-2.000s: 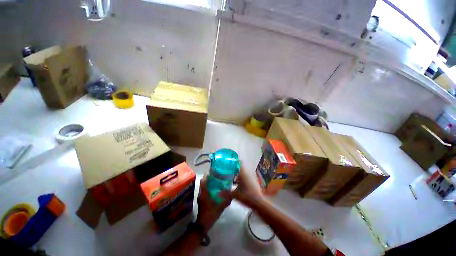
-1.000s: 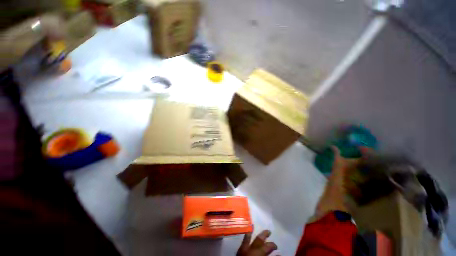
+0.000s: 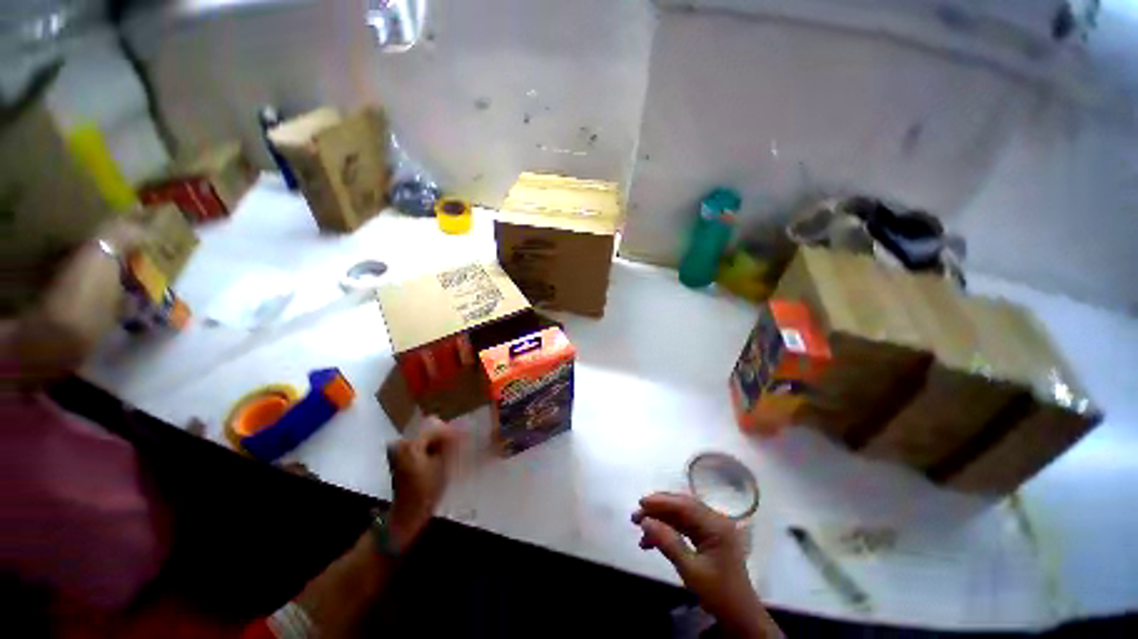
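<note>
An orange-topped retail box (image 3: 533, 390) stands upright on the bench in front of the open brown carton (image 3: 456, 306), which has orange boxes inside. My left hand (image 3: 422, 464) is beside the carton's near flap, blurred, its fingers curled; whether it holds anything cannot be told. My right hand (image 3: 699, 549) is over the bench's front edge, fingers apart and empty, just below a ring of clear tape (image 3: 723, 486). A slim cutter (image 3: 829, 568) lies right of the tape. Another orange retail box (image 3: 779, 366) stands farther right.
Closed brown cartons (image 3: 930, 362) stand in a row at right, another carton (image 3: 558, 243) at back centre. A teal bottle (image 3: 709, 237) stands by the wall. A blue and orange tape dispenser (image 3: 293, 418) lies at left front. A person in pink (image 3: 81, 512) is at far left.
The teal bottle, earlier in my hands, now stands released by the back wall. My right hand has come back to the bench front. My left hand is now left of the retail box. The view has shifted.
</note>
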